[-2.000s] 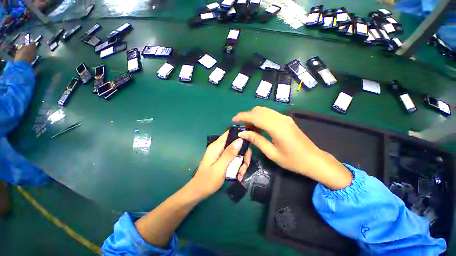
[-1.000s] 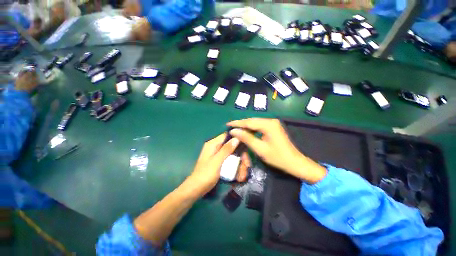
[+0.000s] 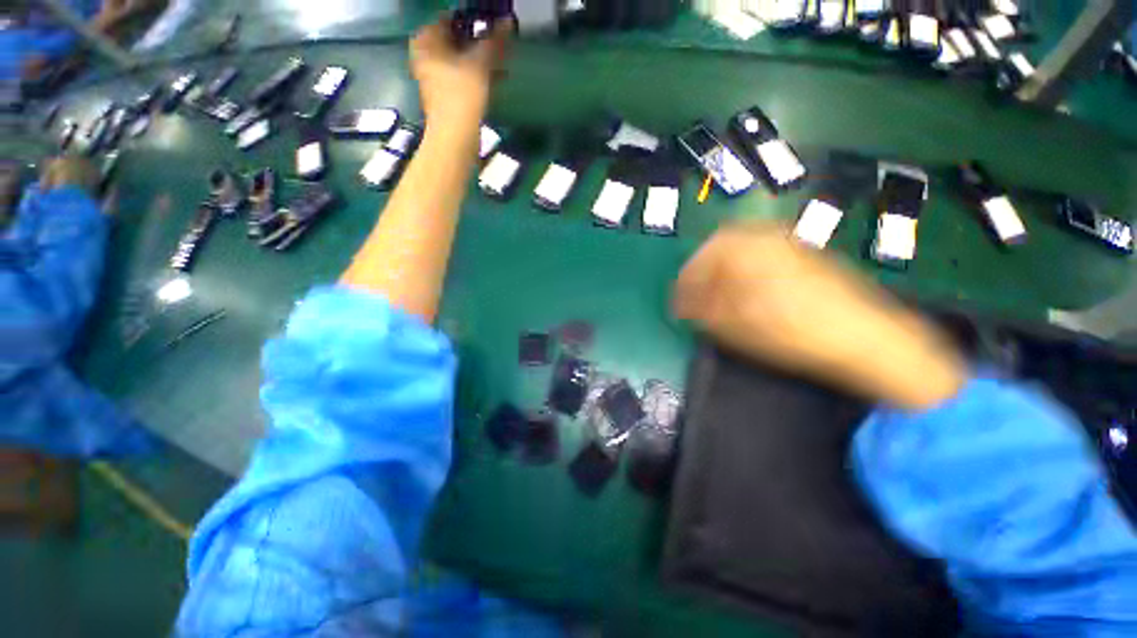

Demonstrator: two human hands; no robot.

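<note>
My left hand (image 3: 459, 60) is stretched far forward to the top edge, its fingers closed around a dark handset (image 3: 484, 23), which is partly cut off. My right hand (image 3: 761, 299) is strongly blurred above the upper left corner of the black tray (image 3: 798, 499); whether it holds anything cannot be told. Thin dark square covers (image 3: 594, 467) lie loose on the green bench left of the tray, some on shiny clear plastic (image 3: 658, 409). Part-built handsets with white lower halves (image 3: 614, 202) lie in a row across the bench.
More handsets (image 3: 287, 218) lie at the left near a thin stick (image 3: 196, 327) and another person's blue sleeve (image 3: 50, 274). Piled handsets (image 3: 923, 31) lie at the upper right beside a grey post (image 3: 1072, 52). A yellow tag (image 3: 705, 188) lies in the row.
My hands have separated: the left has reached far forward, the right has moved right. The handset between them is gone from there. A handset now lies at the row's right, where a white piece showed.
</note>
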